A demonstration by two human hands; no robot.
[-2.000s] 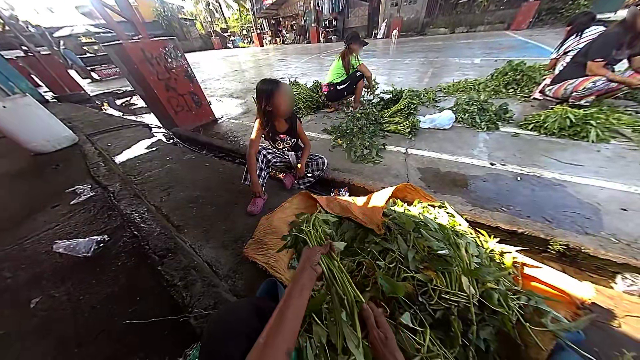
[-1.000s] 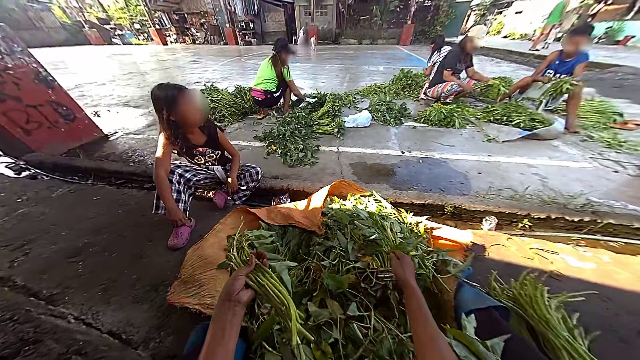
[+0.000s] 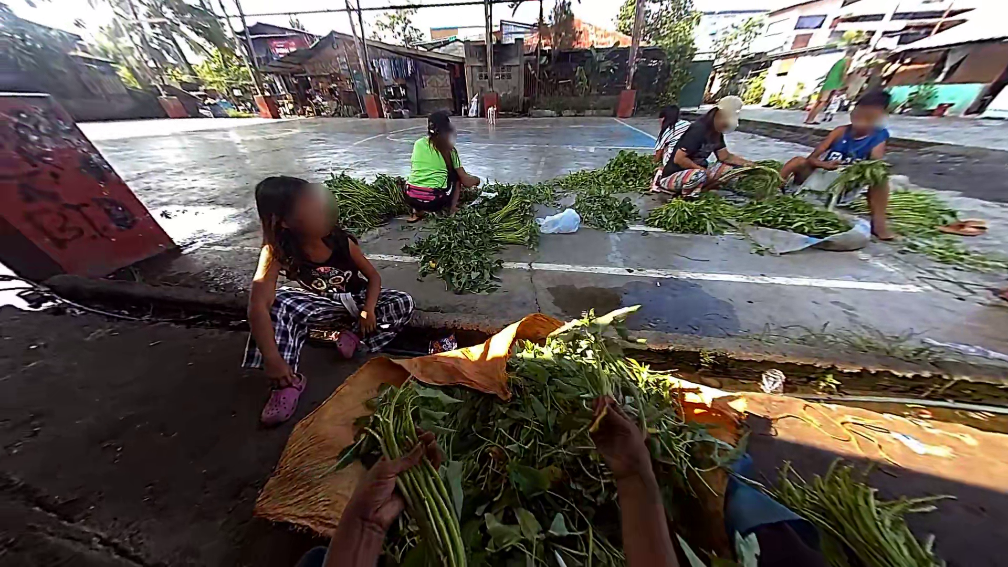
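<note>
My left hand is closed around a bunch of long green stems with leaves at the upper end, over the left part of the pile. My right hand grips a leafy sprig above the middle of the heap. Beneath both hands lies a large heap of leafy green vegetable stems on an opened orange woven sack. The lower ends of the held bunch run down over the heap. Part of the sack is hidden under the greens.
A person squats at the sack's left. Another bunch of stems lies on the ground at right. Beyond the concrete curb, several people sit or squat by piles of greens and a white plastic bag. A red post base stands at left.
The view has turned to the right and up. My right hand, low beside the stems two seconds ago, is now farther right and raised with a sprig. My left hand still holds a bunch.
</note>
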